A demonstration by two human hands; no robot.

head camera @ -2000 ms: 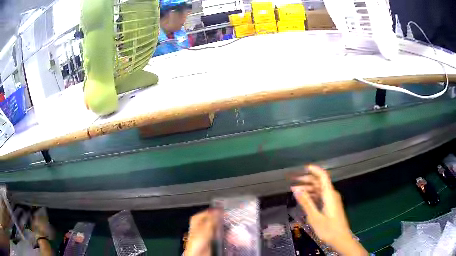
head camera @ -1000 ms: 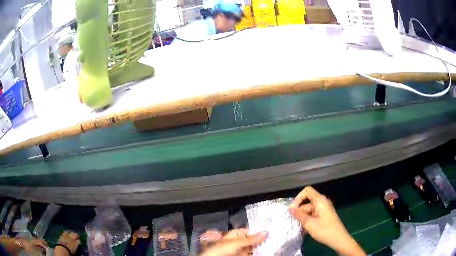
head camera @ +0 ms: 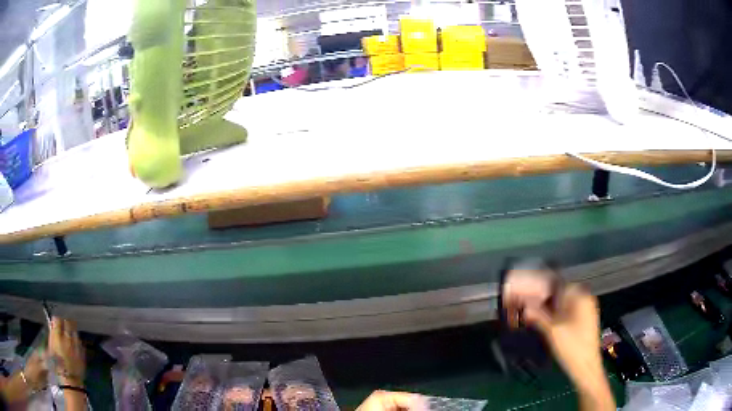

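Note:
My right hand [head camera: 571, 321], blurred, holds a display module [head camera: 522, 301] up over the belt's far side; the module is black with a pinkish patch and an orange strip. My left hand [head camera: 389, 400] is at the bottom edge, partly cut off, with its fingers on a clear bubble bag [head camera: 453, 404] that looks flat. Bagged modules [head camera: 297, 388] lie side by side on the belt, left of my left hand. A bare module [head camera: 624, 357] and a bagged one [head camera: 654, 343] lie right of my right hand.
Empty bubble bags [head camera: 682, 395] are heaped at the lower right. Another person's hands [head camera: 68, 353] work at the lower left. A grey rail [head camera: 265, 321] runs beyond the belt. A shelf [head camera: 361, 120] holds a green fan [head camera: 156, 96] and a white fan [head camera: 594, 56].
Both hands have parted; my right hand has moved right and up and now holds a module. My left hand is lower, on a bag. Modules on the belt have shifted left.

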